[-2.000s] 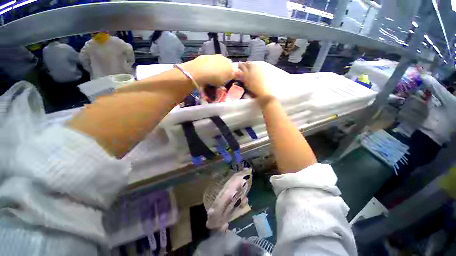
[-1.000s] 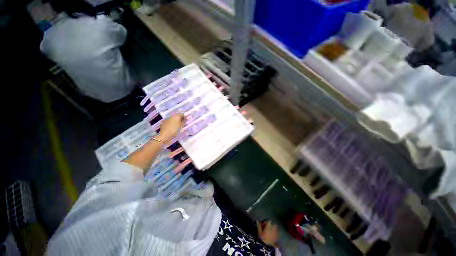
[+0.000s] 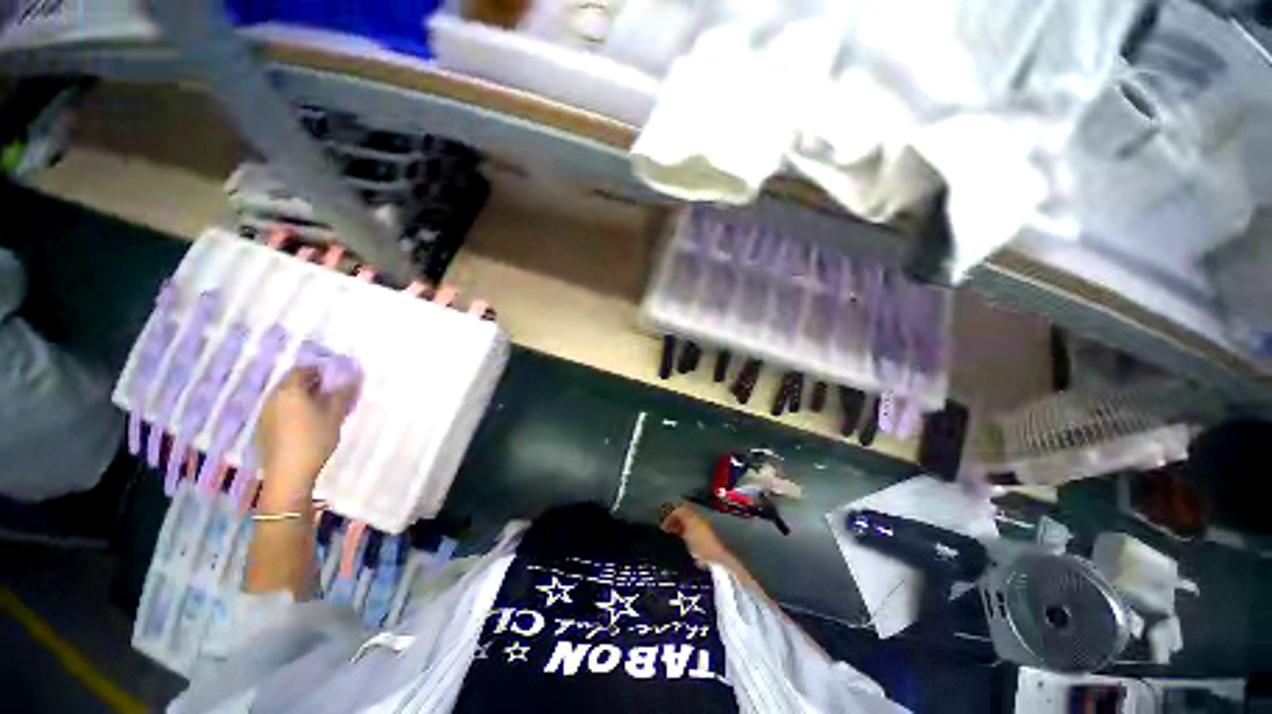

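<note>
A white slotted watch tray point(image 3: 433, 356) sits at the left on top of other trays. Purple watches point(image 3: 209, 366) lie in its left slots, strap ends over the front edge. My left hand point(image 3: 297, 426) is over the tray, its fingers closed around a small purple watch part point(image 3: 332, 368) near the back of a slot. My right hand point(image 3: 686, 527) rests low at the bench's front edge, close to my body. It is small and partly blurred, its fingers curled, with something dark at the fingertips that I cannot make out.
A tray of light blue watches point(image 3: 182, 593) lies under the white one. Another tray of purple watches point(image 3: 795, 328) stands on the ledge ahead. A red tool basket point(image 3: 728, 479), a black hair-dryer-like tool point(image 3: 914, 541) on white paper point(image 3: 872, 593), and a fan point(image 3: 1060, 614) are right.
The view has swung from the shelf stack down to the bench, then rightward. My left hand has moved from the shelf to the tray at left; my right hand is down at the bench edge.
</note>
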